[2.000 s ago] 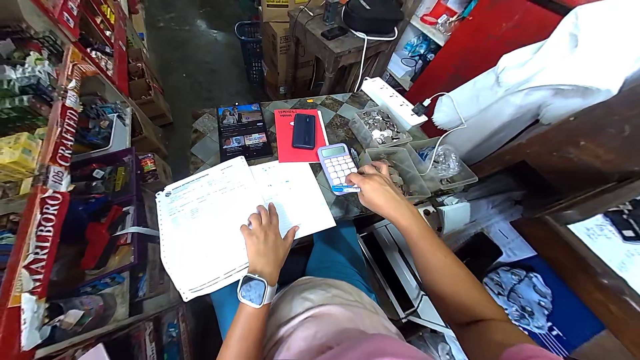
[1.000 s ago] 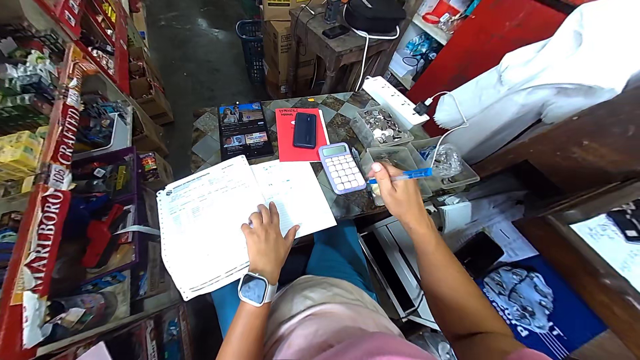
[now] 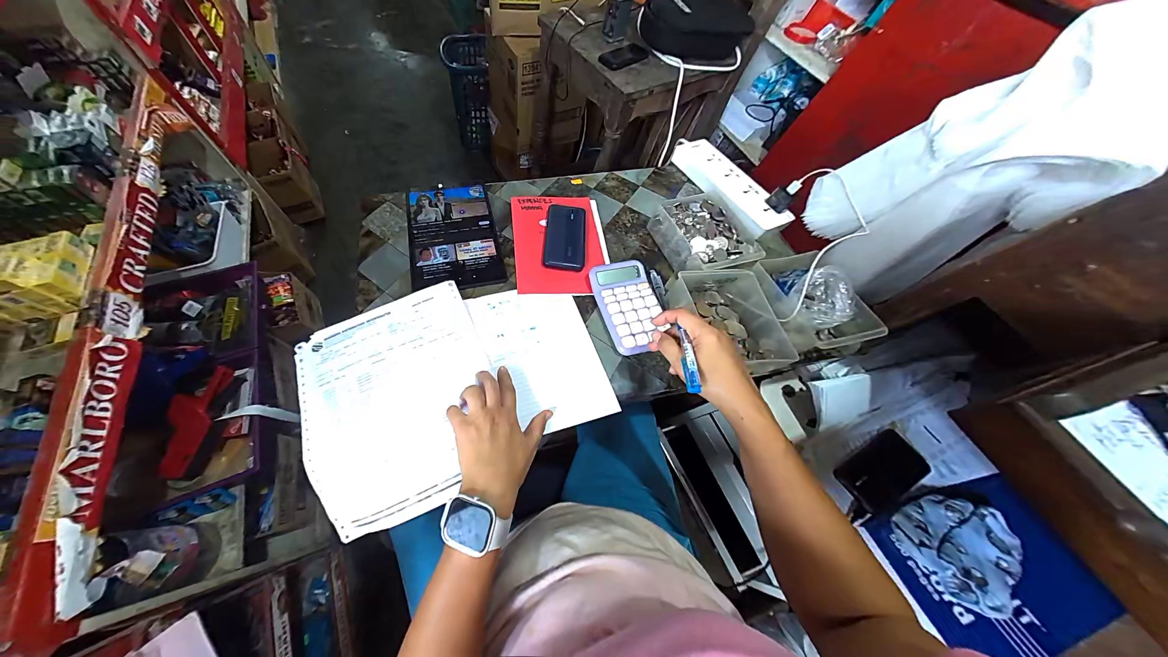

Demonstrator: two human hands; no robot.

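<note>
My left hand, with a smartwatch on its wrist, lies spread on the printed papers and an adjoining white sheet. A blue pen is held in my right hand, whose fingertips are at the lower right keys of a lilac calculator. Behind the papers lie a tablet with a lit screen and a red notebook, on which a dark power bank or phone rests.
Plastic tubs of coins and a tub with plastic bags stand at the right of the tiled tabletop. Beside them runs a white power strip with a plugged-in cable. Stocked shelves line the left; a phone lies lower right.
My right hand moved off the calculator to its right side, then came back to the lower right keys. The pen now points downward in its grip. My left hand has stayed on the papers.
</note>
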